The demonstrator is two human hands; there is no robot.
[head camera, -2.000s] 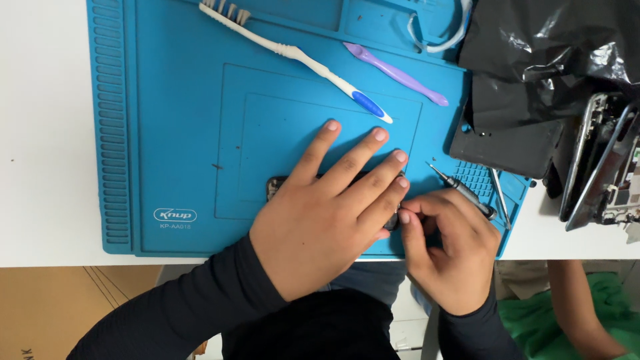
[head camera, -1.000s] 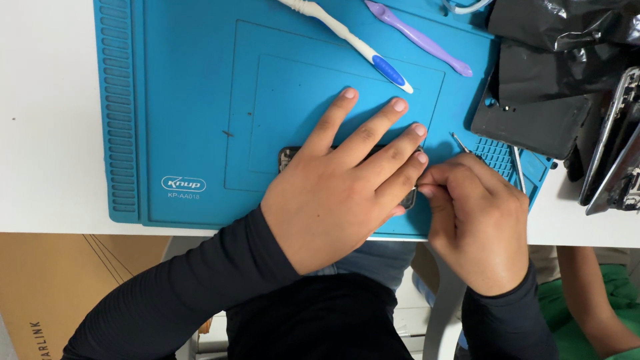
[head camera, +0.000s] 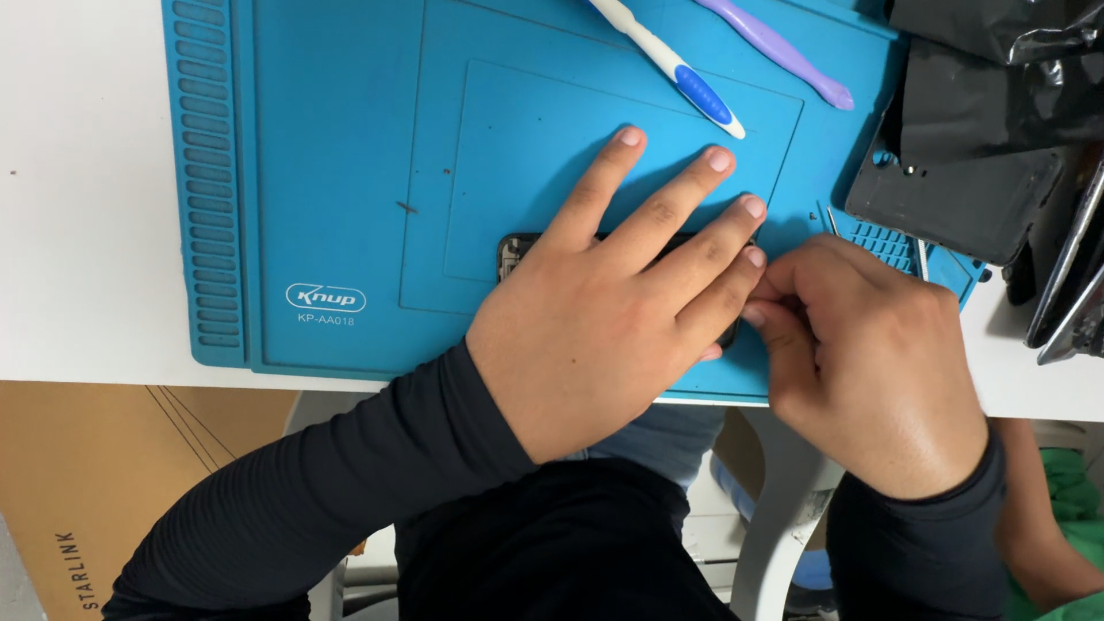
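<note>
A dark phone frame (head camera: pixel 511 250) lies on the blue silicone repair mat (head camera: pixel 345 172), mostly covered by my left hand (head camera: pixel 612 293). That hand is spread flat over it, palm down. At the frame's right end is my right hand (head camera: pixel 871 345), its thumb and index fingertips pinched together by my left little finger. Whether something small is between those fingertips cannot be seen. Above my hands lie a white and blue toothbrush (head camera: pixel 703 93) and a purple plastic pry tool (head camera: pixel 785 53). A thin metal tip (head camera: pixel 832 222) shows just above my right hand.
To the right are a black flat panel (head camera: pixel 957 203), black plastic sheeting (head camera: pixel 992 103) and several phone parts (head camera: pixel 1074 250) near the white table's edge (head camera: pixel 1035 388). A cardboard box (head camera: pixel 86 466) stands below at left. Another person's arm (head camera: pixel 1035 517) is at the lower right.
My left hand stays spread over the phone frame. My right hand remains pinched at its right end, with its fingers slightly shifted. The view has moved closer.
</note>
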